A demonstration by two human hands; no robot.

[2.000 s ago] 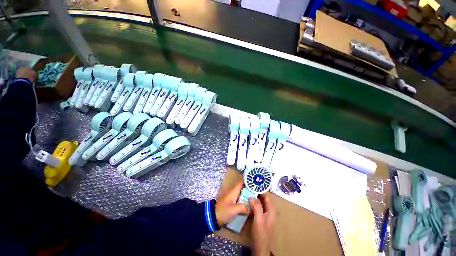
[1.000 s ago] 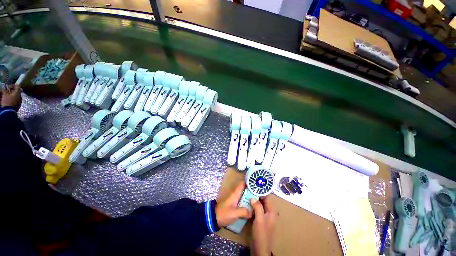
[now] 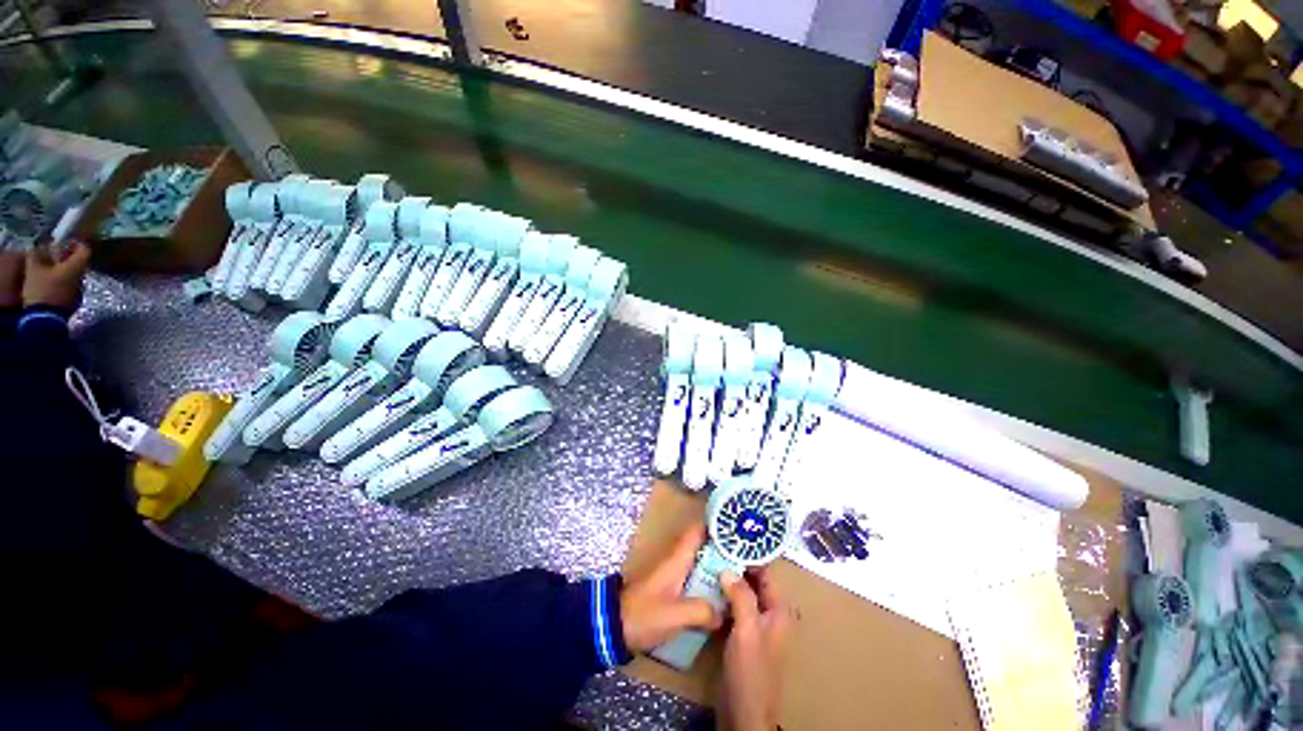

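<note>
A mint handheld fan [image 3: 749, 523] is held over the brown cardboard sheet [image 3: 872, 643], its spoked grille facing up with a dark blue disc at the centre. My left hand [image 3: 666, 597] grips its handle from the left. My right hand [image 3: 753, 636] touches the handle from the right, fingers near its upper part; the wrist runs out at the bottom edge. A small dark cluster of pieces [image 3: 835, 536] lies on the white paper sheet [image 3: 929, 507] right of the fan head. The fan's handle is partly hidden by my hands.
Rows of mint fans [image 3: 472, 271] stand along the green belt [image 3: 715, 243]. A white roll [image 3: 972, 440], yellow notepad [image 3: 1017, 650], pen [image 3: 1105, 671] and pile of mint fans [image 3: 1215, 628] lie right. A yellow power strip [image 3: 183, 454], parts box [image 3: 172, 229] and another person's hands [image 3: 55, 274] are left.
The held fan's head has tilted and shifted slightly; both my hands stay on the handle. A lone fan on the belt has moved right. The other person's hands have moved left to a fan.
</note>
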